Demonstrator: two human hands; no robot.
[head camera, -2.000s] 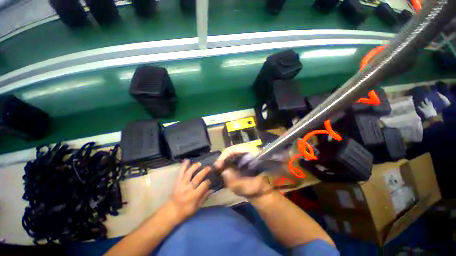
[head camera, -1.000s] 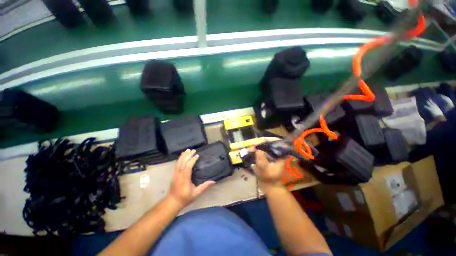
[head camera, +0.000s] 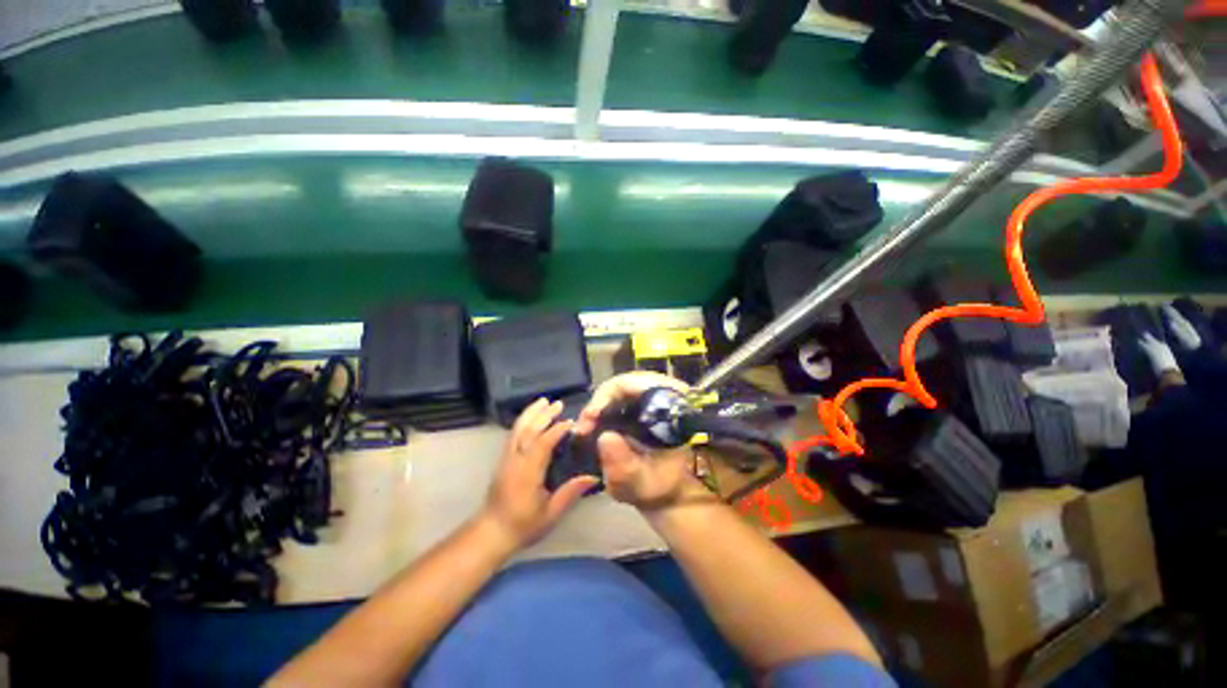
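Observation:
A small black housing (head camera: 576, 457) lies on the bench in front of me, mostly covered by my hands. My left hand (head camera: 528, 470) rests on its left side, with the thumb along the near edge. My right hand (head camera: 643, 464) is closed around the black power screwdriver (head camera: 666, 417) over the housing's right side; the tool's tip is hidden. A grey ribbed metal tube (head camera: 928, 215) slants down to the tool. The yellow device (head camera: 669, 347) stands just behind my right hand, partly covered.
Black handles (head camera: 202, 470) lie heaped at left. Two housings (head camera: 532, 363) stand behind my left hand. An orange coiled hose (head camera: 1029, 255), stacked housings (head camera: 942, 464) and an open carton (head camera: 989, 578) are at right. A green conveyor (head camera: 337, 202) carries boxes. Another person's gloved hand (head camera: 1157, 352) shows far right.
My right hand has moved left with the screwdriver, from beside the yellow device to over the housing. My left hand stays at the housing. Boxes on the near conveyor appear further right.

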